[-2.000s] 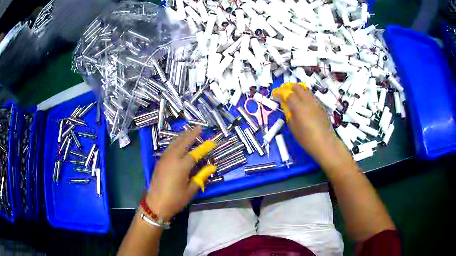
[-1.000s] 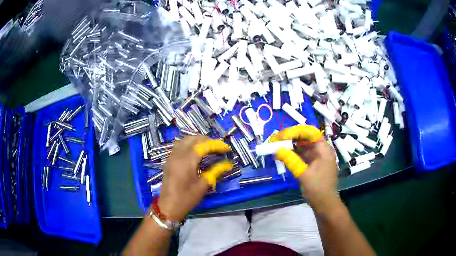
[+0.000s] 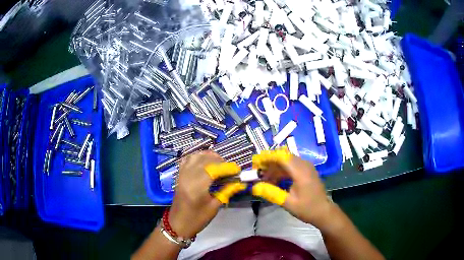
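My left hand (image 3: 203,183) and my right hand (image 3: 292,185), with yellow finger cots, meet over the front edge of the blue work tray (image 3: 333,152). My right hand holds a white inner core (image 3: 249,175) between thumb and fingers. Its left end meets my left hand's fingertips, which seem to pinch a metal tube, mostly hidden and blurred. Loose metal tubes (image 3: 234,147) lie in the tray behind my hands. Scissors (image 3: 273,109) with pale ring handles lie near the tray's back.
A large heap of white cores (image 3: 305,45) covers the back and right. A clear plastic bag (image 3: 119,66) spills tubes at the upper left. A left tray (image 3: 66,203) holds scattered tubes, with stacked trays (image 3: 15,152) beyond. Another blue tray (image 3: 442,111) stands at the right edge.
My right hand took a white core from the tray area and moved left and down with it. My left hand moved right; both hands now meet near the tray's front edge.
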